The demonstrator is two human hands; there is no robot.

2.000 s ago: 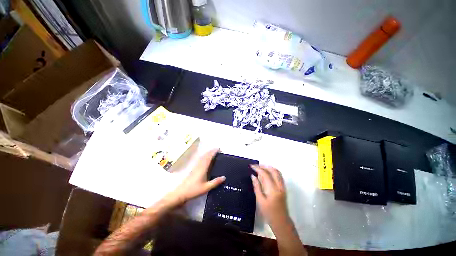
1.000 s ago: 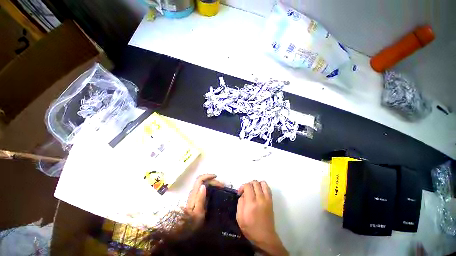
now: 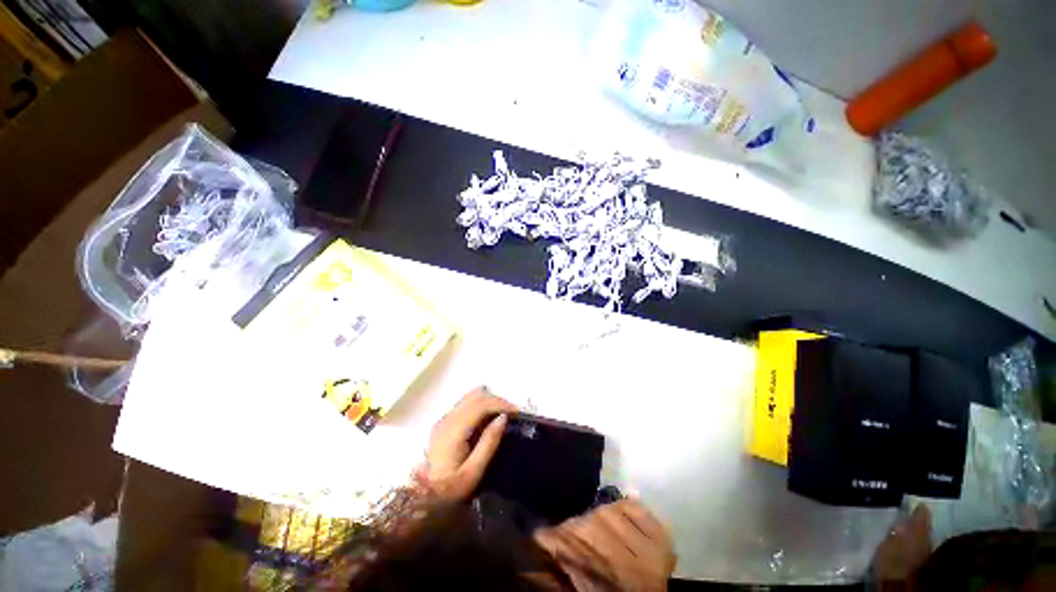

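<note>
A black box (image 3: 542,463) is in front of me near the table's front edge; its lower part is hidden by a dark blurred shape. My left hand (image 3: 466,445) grips its left side, with fingers at the upper left corner. My right hand (image 3: 614,544) is at its lower right, fingers bent, beside a small dark part; whether it grips anything is unclear. A yellow and white sleeve (image 3: 359,330) with a black end lies to the left. A heap of white-grey cables (image 3: 579,226) lies on the black strip (image 3: 429,191).
Black boxes (image 3: 874,428) and a yellow one (image 3: 776,393) stand at right, near another person's hand (image 3: 903,544). A dark phone (image 3: 353,168) and open cable bag (image 3: 197,237) are left, beside a carton (image 3: 104,139). A printed bag (image 3: 706,87) and orange bottle (image 3: 921,79) are behind.
My right hand has moved from the box's right side down to its lower right. The box now shows a wider, unlettered dark face. Another person's hand has come in at right.
</note>
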